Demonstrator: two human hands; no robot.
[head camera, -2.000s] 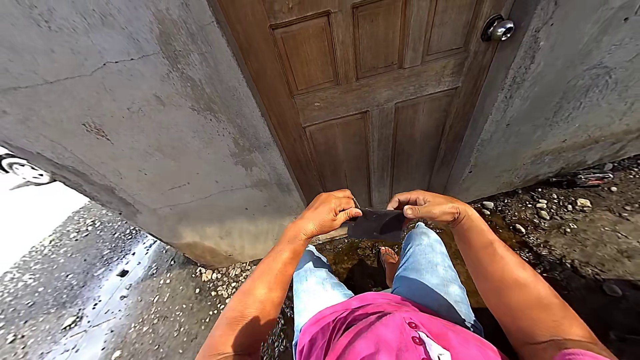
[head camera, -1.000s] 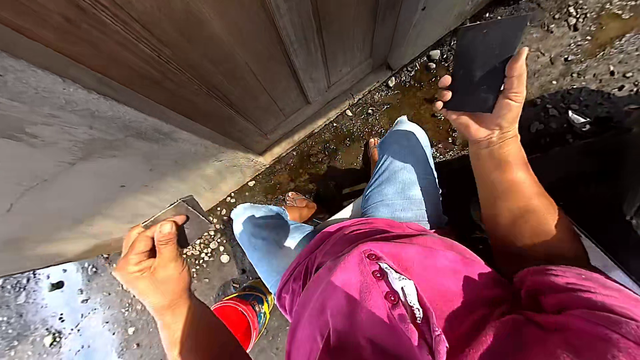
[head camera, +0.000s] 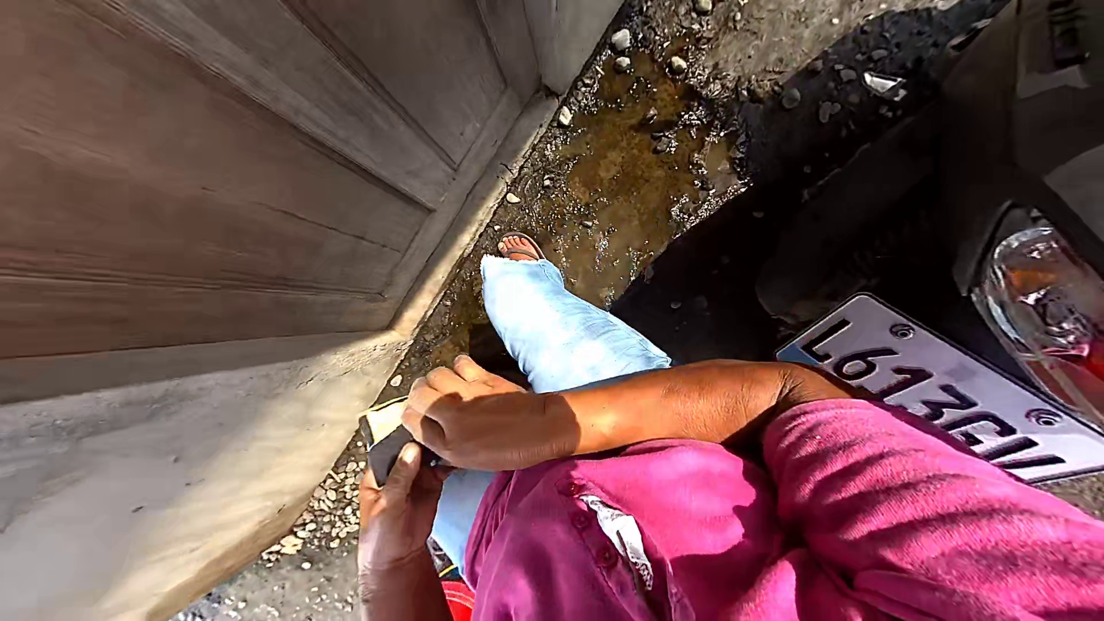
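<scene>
My left hand (head camera: 401, 500) is low and left of centre, its thumb pressed on a dark, thin sheet (head camera: 390, 453) that looks like sandpaper. A pale, yellowish piece (head camera: 385, 420) shows at the sheet's upper edge; whether it is the sheet's other face or a separate thing, I cannot tell. From the right my right hand (head camera: 487, 418) reaches across my body, its curled fingers at the right side of the same sheet and touching it. Those fingers hide part of the sheet.
A panelled wooden door (head camera: 259, 172) and a concrete wall (head camera: 172, 483) stand on the left. Wet gravelly ground (head camera: 621, 172) lies ahead. At the right is a vehicle's rear with a light (head camera: 1044, 293) and a licence plate (head camera: 931, 379). A red bucket (head camera: 459, 597) shows below.
One second ago my hands were wide apart, a dark sheet in the right and a smaller greyish piece in the left. Now they are together at the left. The view has turned.
</scene>
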